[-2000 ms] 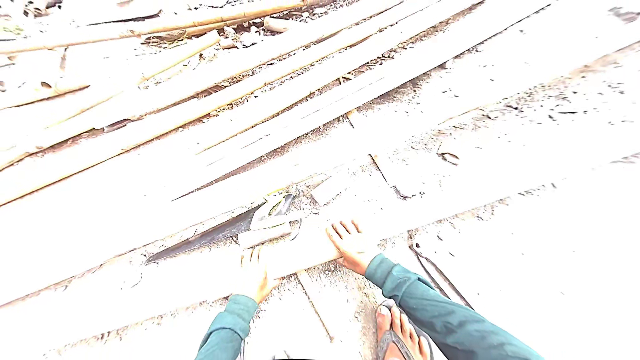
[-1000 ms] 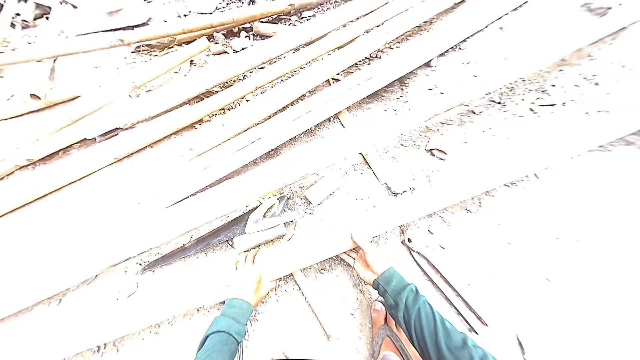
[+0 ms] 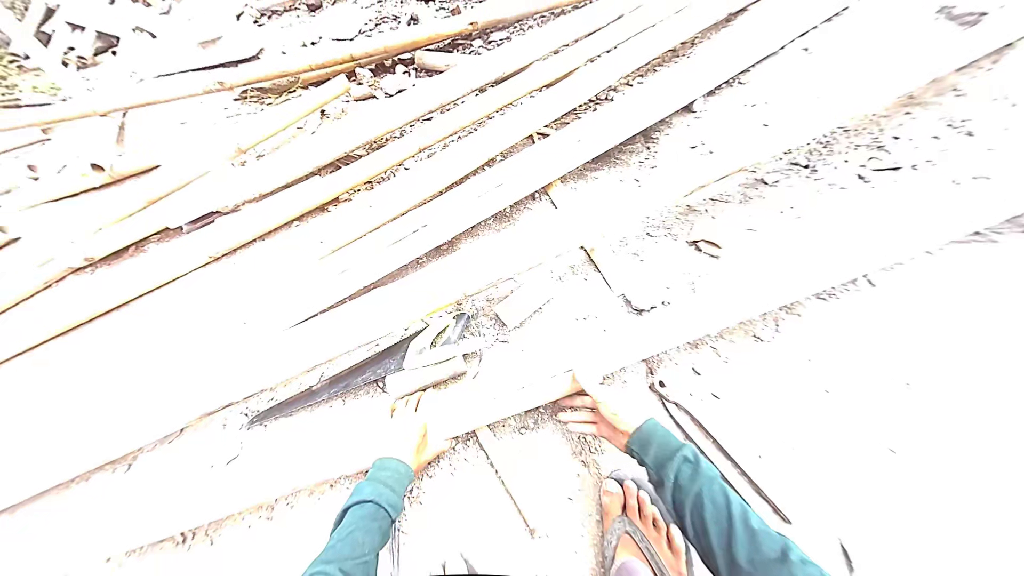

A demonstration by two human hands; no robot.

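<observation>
A long pale board point(image 3: 520, 396), badly overexposed, runs from lower left to upper right. My left hand point(image 3: 418, 436) lies over it, fingers across its top and thumb near the close edge. To the right, my right hand point(image 3: 596, 412) is at the same close edge, thumb on top and fingers spread below the edge; how firmly either hand grips is unclear. Just beyond my left hand lies a handsaw, with a dark blade point(image 3: 344, 384) pointing left and a pale handle point(image 3: 428, 372).
My foot in a grey flip-flop point(image 3: 640, 532) stands below my right hand. Bamboo poles point(image 3: 320, 68) and more long boards point(image 3: 512, 188) lie beyond the saw. A thin dark strip point(image 3: 724, 456) is on the ground at right, and rubble point(image 3: 384, 84) lies at the upper left.
My right hand has gone from lying flat on the board, fingers forward, to its close edge with fingers pointing left. My left hand has stayed in nearly the same place.
</observation>
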